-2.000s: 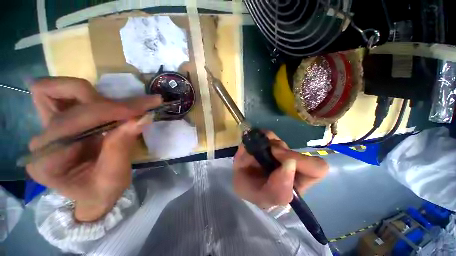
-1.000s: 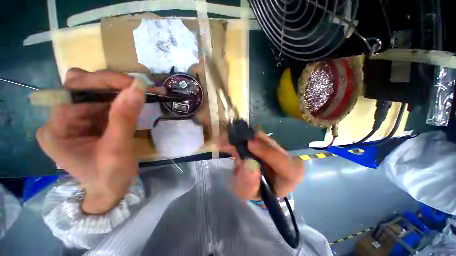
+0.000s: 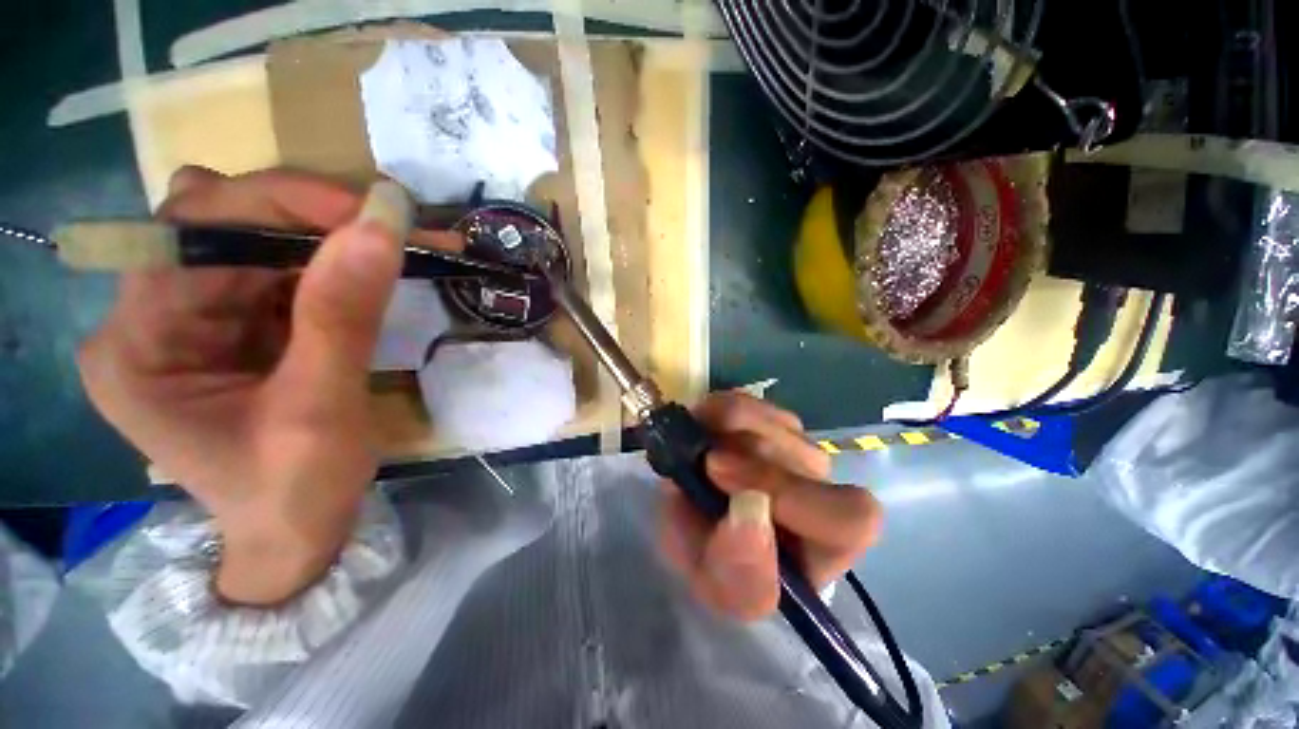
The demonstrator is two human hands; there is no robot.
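Note:
A round circuit board assembly (image 3: 509,242), dark with silvery and reddish details, lies on the tan cardboard work pad (image 3: 314,100). My left hand (image 3: 264,356) holds dark tweezers (image 3: 235,248) with a pale tan rear end like a pen; their front end reaches over the assembly. My right hand (image 3: 762,499) holds the black handle of a soldering iron (image 3: 684,453). Its bare metal barrel points up and left, and its tip is at the assembly's right side, close to the tweezers' end. Whether the two touch cannot be told.
White octagonal pads lie above (image 3: 459,121) and below (image 3: 499,395) the assembly; a third is partly behind my left hand. Masking tape (image 3: 593,214) crosses the pad. A red-and-tan tip cleaner (image 3: 997,257), black fume fan (image 3: 869,71) and black box (image 3: 1140,221) stand right. A white sleeve (image 3: 1211,470) shows far right.
The iron's tip has moved left from the tape onto the assembly's right side. The tweezers have swung from slanting to nearly level, their front end over the assembly.

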